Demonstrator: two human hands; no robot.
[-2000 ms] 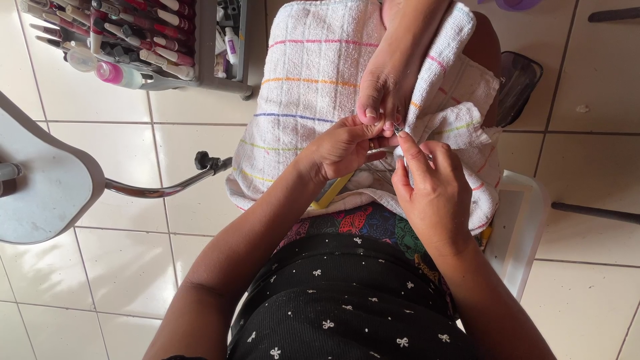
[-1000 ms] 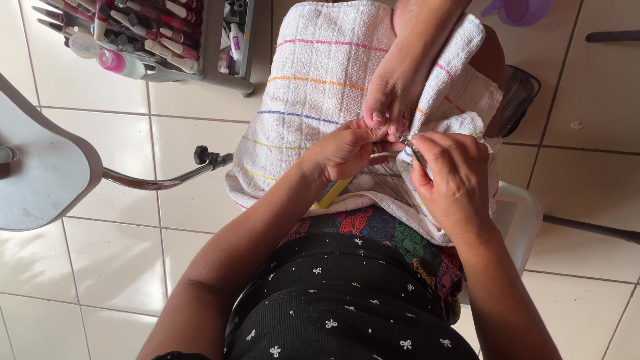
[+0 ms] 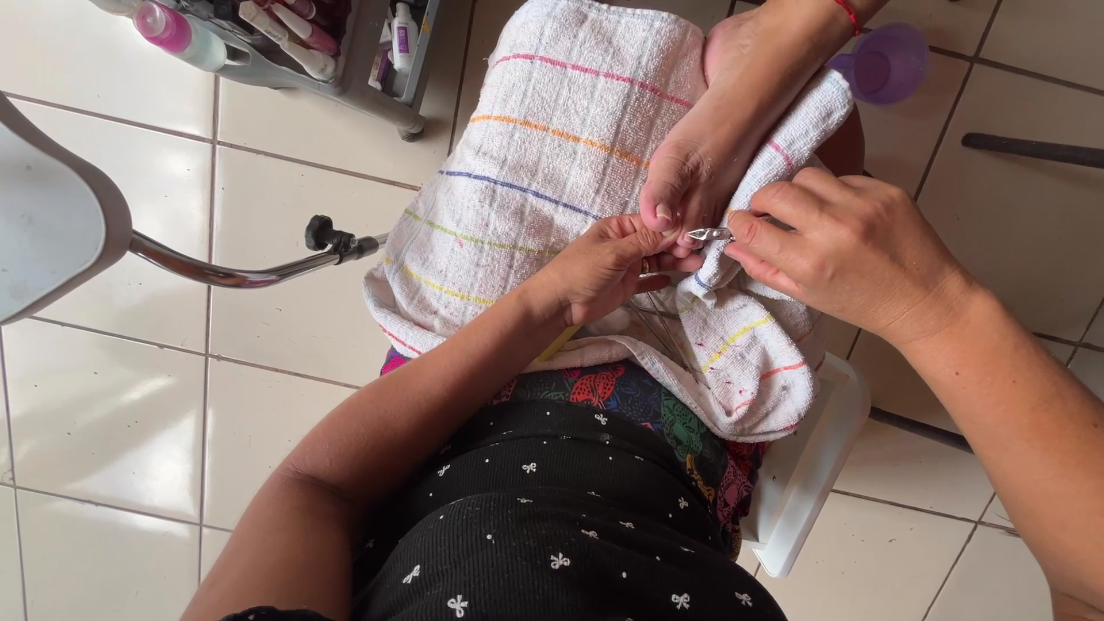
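Observation:
Another person's bare foot (image 3: pixel 699 164) rests on a white striped towel (image 3: pixel 535 155) spread over my lap. My left hand (image 3: pixel 617 263), with a ring on one finger, holds the toes from below. In my right hand (image 3: pixel 819 241) are metal cuticle nippers (image 3: pixel 709 235), mostly hidden by my fingers, their tips at the smaller toes. Thin metal tools (image 3: pixel 668 332) lie on the towel below my left hand, near a white cotton-like wad (image 3: pixel 608 323). Part of a yellow object (image 3: pixel 556 345) shows beside my left wrist.
A grey cart (image 3: pixel 371 99) with nail polish bottles and a pink-capped bottle (image 3: pixel 164 26) stands upper left. A padded grey-white piece (image 3: pixel 56 216) on a chrome bar (image 3: pixel 233 274) is at the left. A purple cup (image 3: pixel 893 65) is upper right, and a white plastic edge (image 3: pixel 819 474) lower right.
My right hand has turned, and the nippers' jaws now show more plainly beside the toes. My left hand keeps its hold on the toes. The view has shifted slightly.

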